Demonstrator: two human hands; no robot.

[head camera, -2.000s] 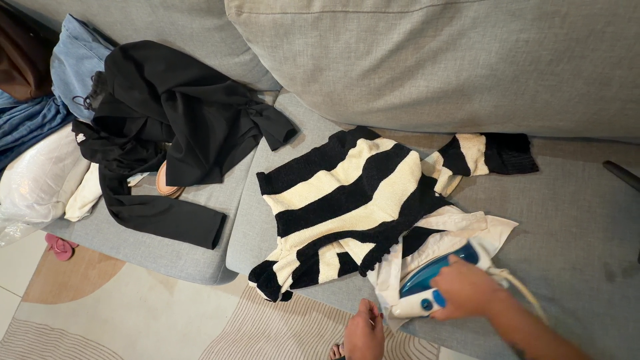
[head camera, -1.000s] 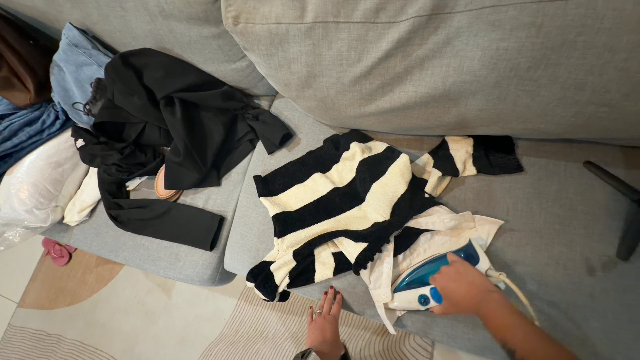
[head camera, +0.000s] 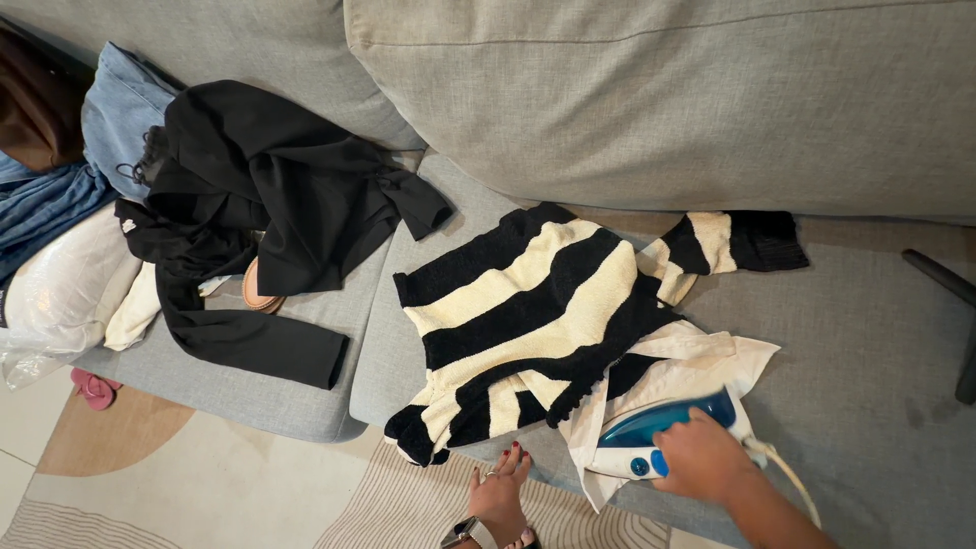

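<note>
My right hand [head camera: 705,457] is closed around the handle of a blue and white clothes iron [head camera: 663,427], which lies over a pale cloth garment [head camera: 686,362] on the sofa seat. Part of that garment is under a black and cream striped knit sweater [head camera: 526,305], whose one sleeve [head camera: 732,242] extends toward the back cushion. My left hand [head camera: 499,492], with a ring and a watch, is near the front edge of the seat, just below the sweater. It holds nothing and its fingers are apart.
On the left seat lie a black garment [head camera: 274,175], a tan shoe [head camera: 261,288], denim clothing [head camera: 126,107] and a plastic-wrapped white bundle [head camera: 72,282]. Pink slippers [head camera: 95,387] are on the floor. The iron's cord [head camera: 793,476] trails right; a dark object [head camera: 942,274] is at the right edge.
My left hand was half closed by the pale garment two seconds ago; it has moved left and its fingers have spread. My right hand has stayed on the iron over the garment.
</note>
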